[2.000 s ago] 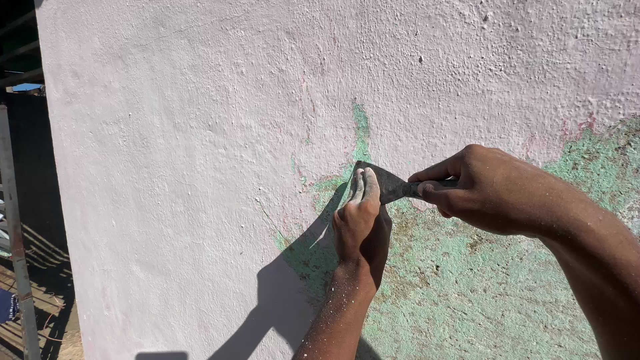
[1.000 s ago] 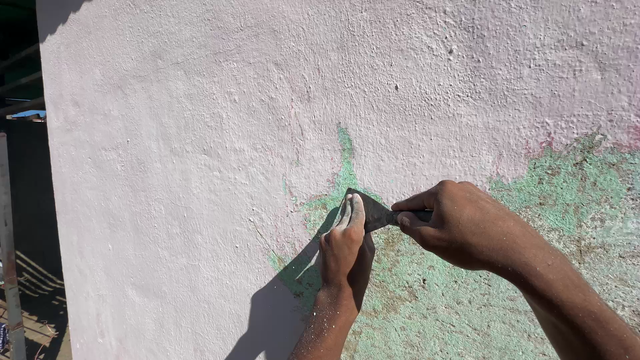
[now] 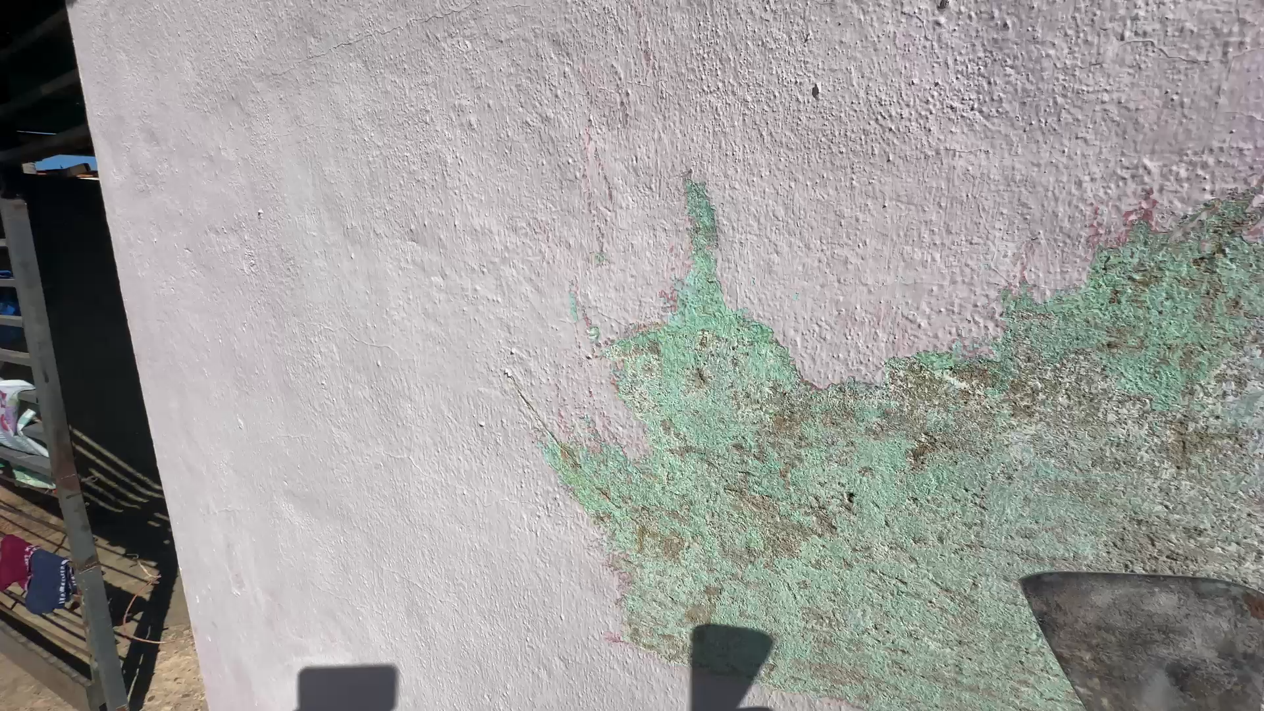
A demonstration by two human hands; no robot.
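A wall coated in pale pink paint (image 3: 375, 296) fills most of the view. Across its middle and lower right lies a scraped patch of green paint (image 3: 790, 494), with rough brown and whitish spots and a narrow tongue pointing up. The metal blade of a scraper (image 3: 1155, 642) shows at the lower right corner, in front of the patch; its handle is out of view. Neither my left hand nor my right hand is in the frame.
At the far left stands a metal frame (image 3: 54, 444) with bars, beyond the wall's edge. Dark blue cloth (image 3: 49, 581) and red cloth (image 3: 14, 561) lie low behind it. Two dark shadows fall on the wall at the bottom.
Both hands have left the wall and gone out of view. The scraper has moved from the upper part of the green patch to the lower right. More green paint shows where they were.
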